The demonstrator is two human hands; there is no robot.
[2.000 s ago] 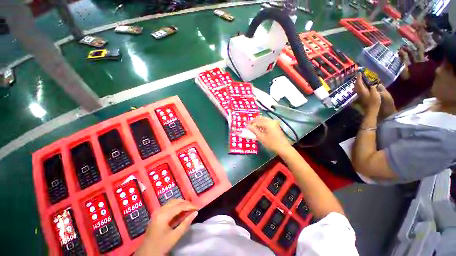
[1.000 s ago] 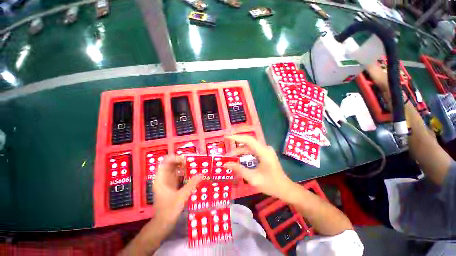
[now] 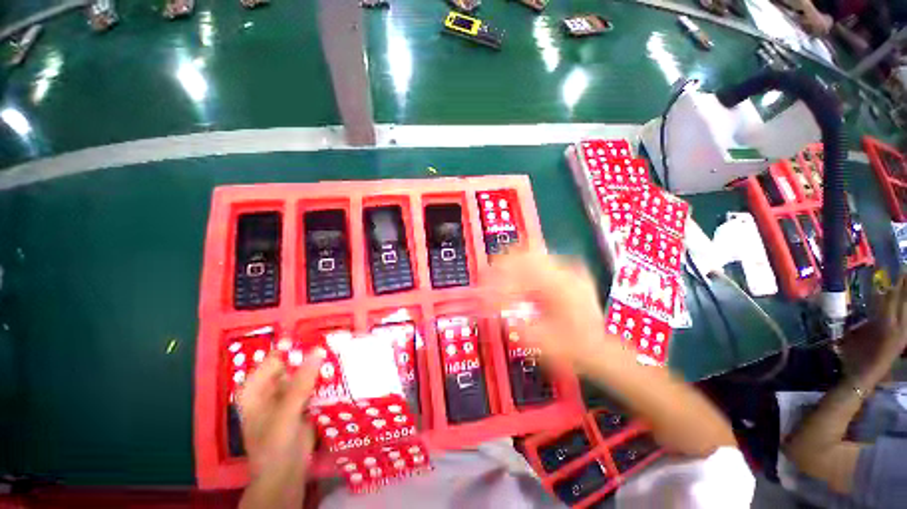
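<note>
My left hand (image 3: 273, 408) grips a red film sheet (image 3: 368, 427) with white dots, below the tray's front left. One upper part of the sheet shows plain white. My right hand (image 3: 547, 303) is blurred over the right side of the red phone tray (image 3: 207, 348); whether its fingers hold a label cannot be told. In the back row, four phones have dark screens, such as this black keypad phone (image 3: 388, 249). The back right phone (image 3: 500, 221) has a red label. Visible front-row screens are red; the sheet and left hand cover part of that row.
A pile of red film sheets (image 3: 646, 244) lies right of the tray, beside a white machine (image 3: 711, 139) with a black hose (image 3: 833, 189). A lower tray of dark phones (image 3: 565, 452) sits below the bench edge. Another person's arm (image 3: 845, 408) is at right.
My hands were together on the film sheet; now my right hand is apart from it, over the tray's right side. The sheet has moved left with my left hand and shows a white patch.
</note>
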